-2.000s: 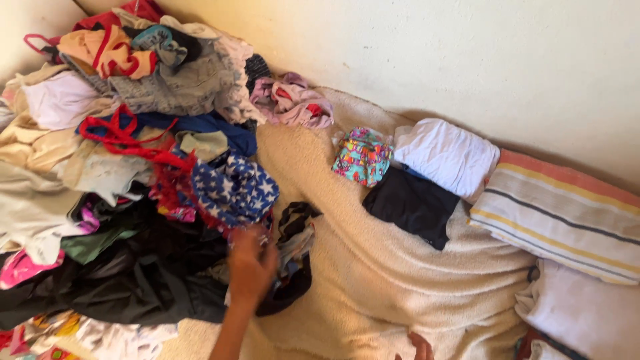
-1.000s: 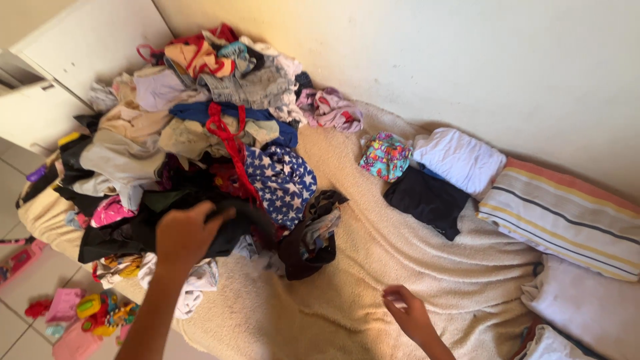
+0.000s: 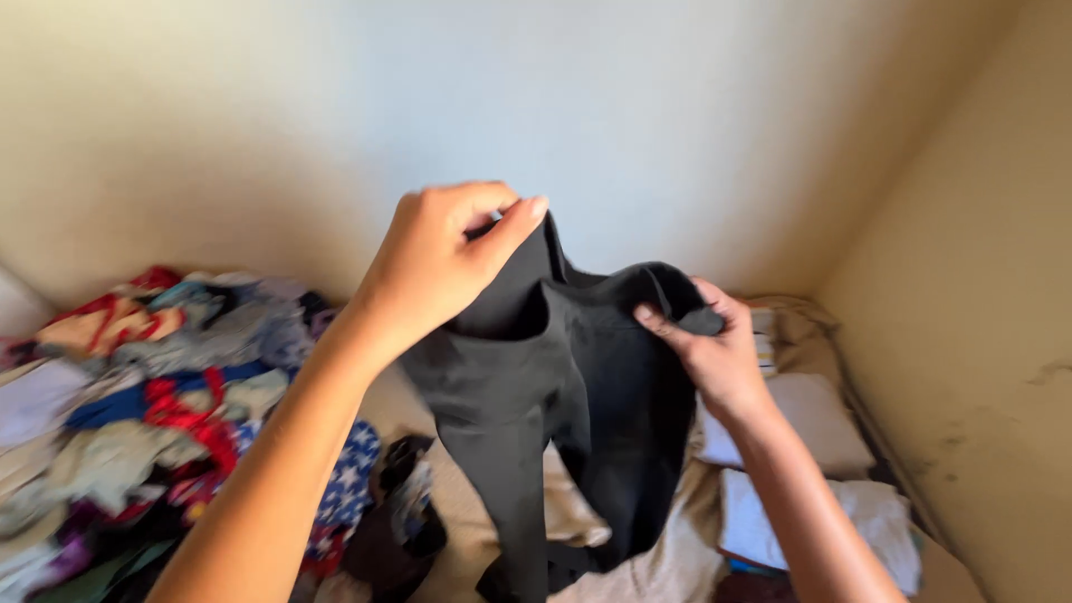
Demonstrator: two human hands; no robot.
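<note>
A dark grey or black garment with two legs, like leggings (image 3: 519, 377), hangs in the air in front of me. My left hand (image 3: 456, 251) pinches its waistband at the upper left, thumb against fingers. On the other side, my right hand (image 3: 712, 339) grips the waistband with the thumb on the near side. The waist opening gapes between both hands, and the legs hang down over the bed. Below and left of it lies a mixed pile of clothes, with a blue cloth with white stars (image 3: 347, 477) and a red strappy piece (image 3: 197, 419).
A beige fleece blanket (image 3: 670, 553) covers the bed under the garment. Folded white cloths (image 3: 754, 511) and a pale pillow or folded cloth (image 3: 816, 419) lie at the right, by the wall (image 3: 971, 335). Another wall (image 3: 553, 109) rises behind the bed.
My left hand was over the clothes pile and my right was apart and empty a second ago; both now hold the dark garment up. The view has tilted up toward the wall.
</note>
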